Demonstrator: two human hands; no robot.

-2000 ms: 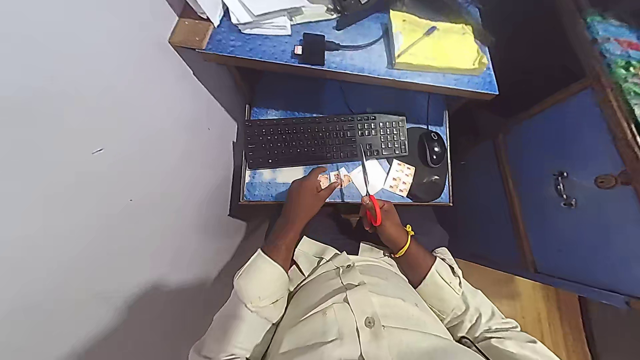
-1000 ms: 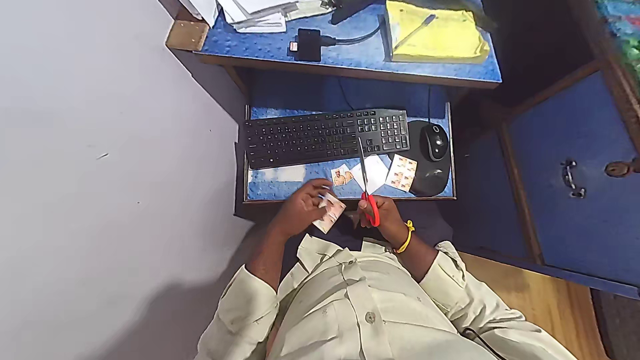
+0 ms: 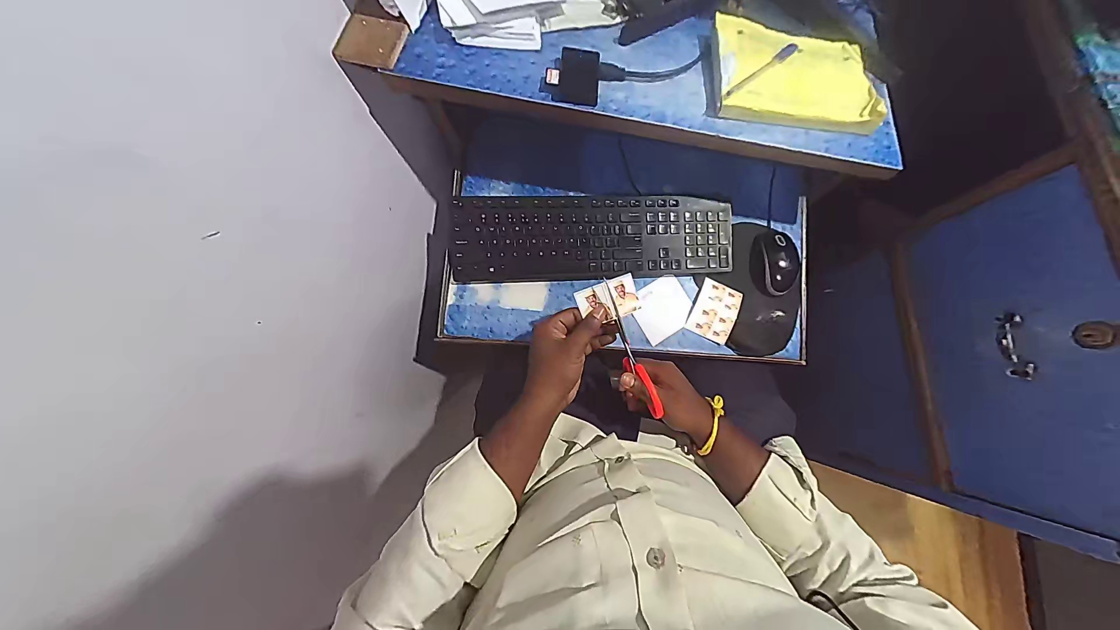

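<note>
My left hand (image 3: pixel 564 350) pinches a small strip of portrait photos (image 3: pixel 590 301) over the front of the keyboard tray. In my right hand (image 3: pixel 669 394) are scissors with red handles (image 3: pixel 646 390), their blades pointing up across the strip, near the line between two portraits. To the right of the strip a white piece of paper (image 3: pixel 663 310) lies on the tray. A sheet of several small portrait photos (image 3: pixel 715 311) rests beside it, close to the mouse pad. How far the blades are apart is hard to tell.
A black keyboard (image 3: pixel 591 236) lies behind my hands, with a mouse (image 3: pixel 777 262) on a black pad (image 3: pixel 759 325) at the right. The desk edge (image 3: pixel 647 127) overhangs the tray (image 3: pixel 490 328). Above are a card reader (image 3: pixel 577 77), a yellow packet (image 3: pixel 792 83) and a pen (image 3: pixel 763 70).
My left hand has moved up from near my lap, bringing its photo piece to the scissor blades over the tray. My right hand still holds the scissors.
</note>
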